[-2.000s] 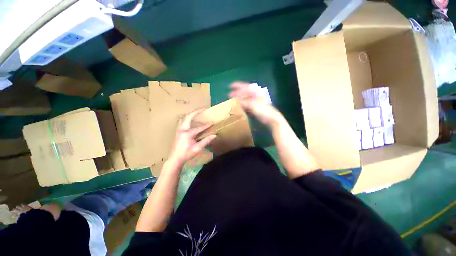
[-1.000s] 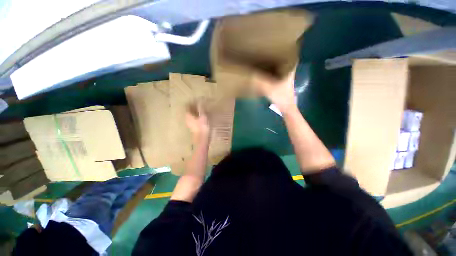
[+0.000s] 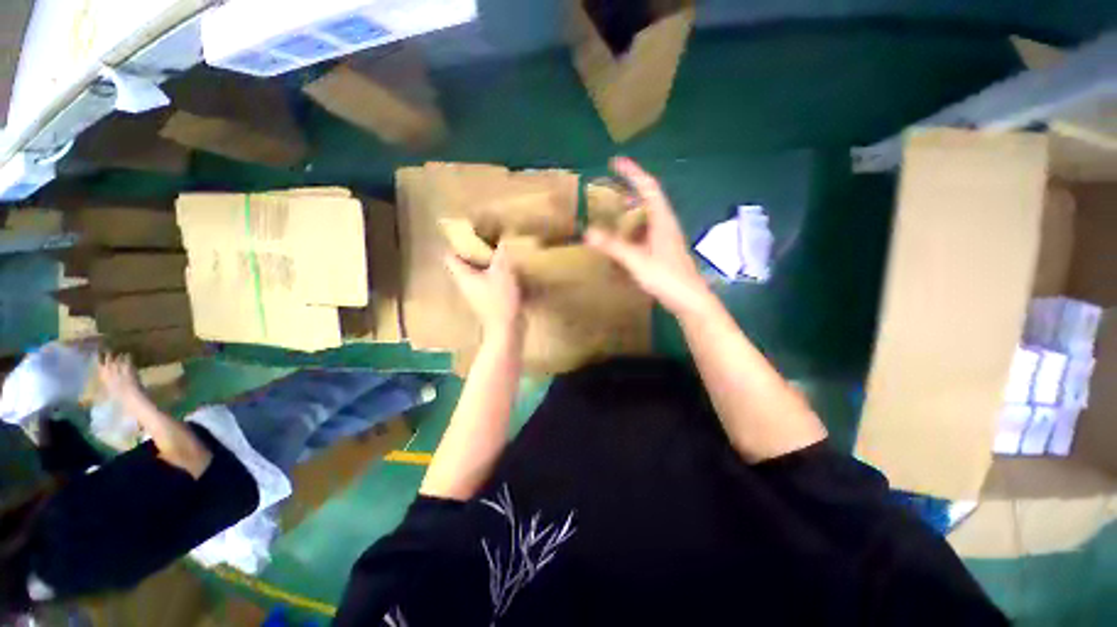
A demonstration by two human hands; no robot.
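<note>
A small brown carton, partly opened, lies between my hands over the flat carton blanks. My left hand grips its left end, near a raised flap. My right hand is at its right end, thumb and fingers around a raised flap. The carton's edges are blurred and blend with the blanks. White paper slips lie in a small pile right of my right hand.
A large open carton with white boxes stands at right. A strapped carton bundle is at left. Brown cartons stand along the bench edge. A power strip is upper left. Another person's arm shows lower left.
The small carton my right hand held near the bench is out of that hand and a carton stands at the bench edge. Both hands are now on another carton over the blanks. The view has shifted.
</note>
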